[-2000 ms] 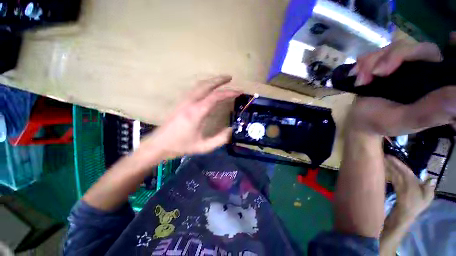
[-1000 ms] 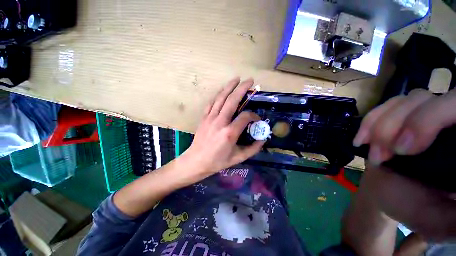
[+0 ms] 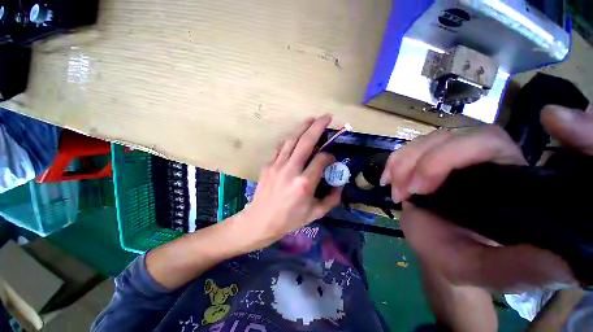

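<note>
A black plastic housing [image 3: 356,206] lies at the bench's front edge, its right part hidden by my right hand. A small silver-white motor [image 3: 337,174] sits in its left part, with thin lead wires and a pale connector [image 3: 347,128] above. My left hand [image 3: 296,175] holds the housing's left end, thumb and fingers around the motor. My right hand [image 3: 455,168] grips the thick black electric screwdriver [image 3: 513,201] above the housing's right part. The screwdriver's tip points left towards the motor; whether it touches anything is unclear.
A blue-sided, silver-white screw feeder [image 3: 406,71] stands behind the housing. Other black housings [image 3: 65,19] lie at the far left, and a black part [image 3: 549,97] lies right. A green crate [image 3: 133,201] with black parts and a red stool [image 3: 78,155] are below the bench's left side.
My left hand has closed in around the motor and housing. My right hand has brought the screwdriver from beside the feeder, past the housing's right end, to over the housing.
</note>
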